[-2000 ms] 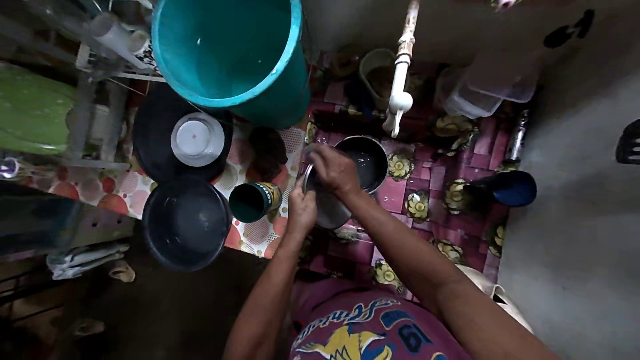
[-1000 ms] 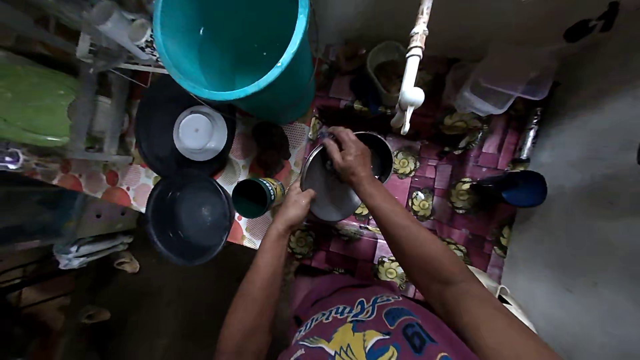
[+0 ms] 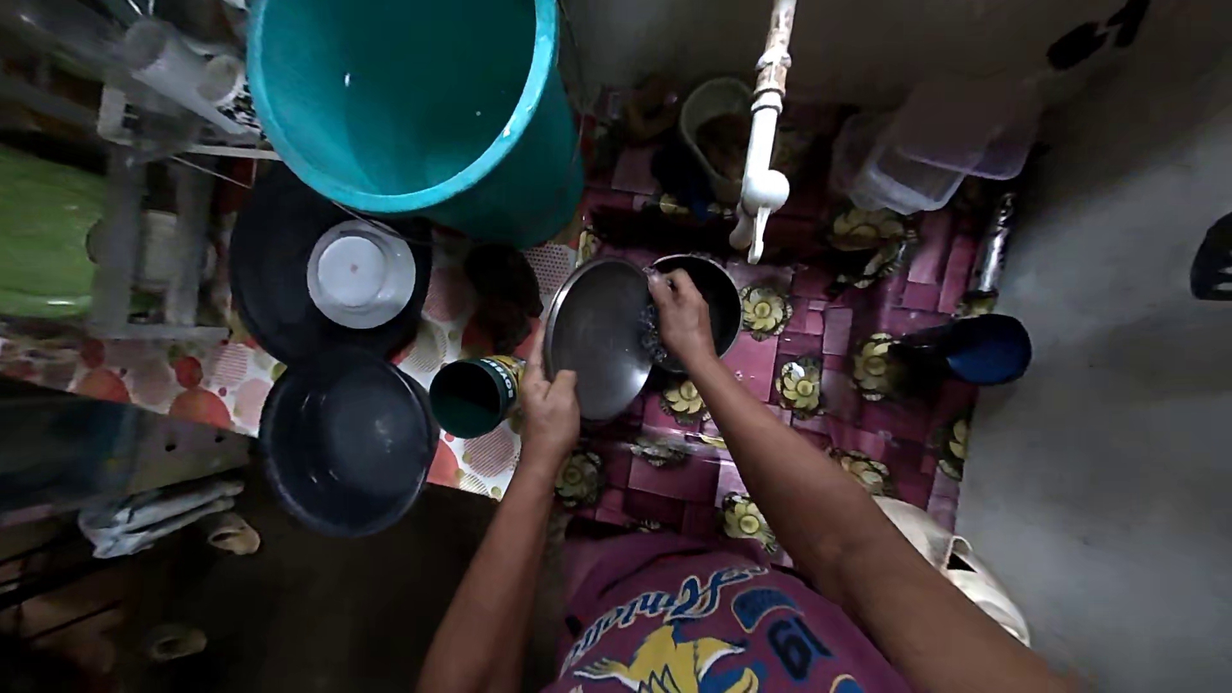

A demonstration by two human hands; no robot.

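Note:
My left hand (image 3: 550, 409) grips the lower left rim of a round metal lid or shallow pan (image 3: 599, 337), which is tilted with its broad grey face showing. At its right edge, my right hand (image 3: 681, 316) is closed on a dark, shiny scrubber (image 3: 651, 330), partly hidden by the fingers. Behind my right hand a dark round pot (image 3: 710, 294) rests on the pink flowered cover. Just left of my left hand lies a green can (image 3: 474, 396) with a yellow label, its mouth toward me.
A big teal bucket (image 3: 520, 144) stands at the upper left, near black basins (image 3: 348, 443) and a white tub (image 3: 352, 273). A white faucet (image 3: 765, 190) hangs above the pot. Clear plastic containers (image 3: 910, 178), a blue dipper (image 3: 988, 348) and a wall are on the right.
The lid or pan has turned to show more of its broad face. My right hand has moved from over its upper part to its right edge, and the dark pot shows more.

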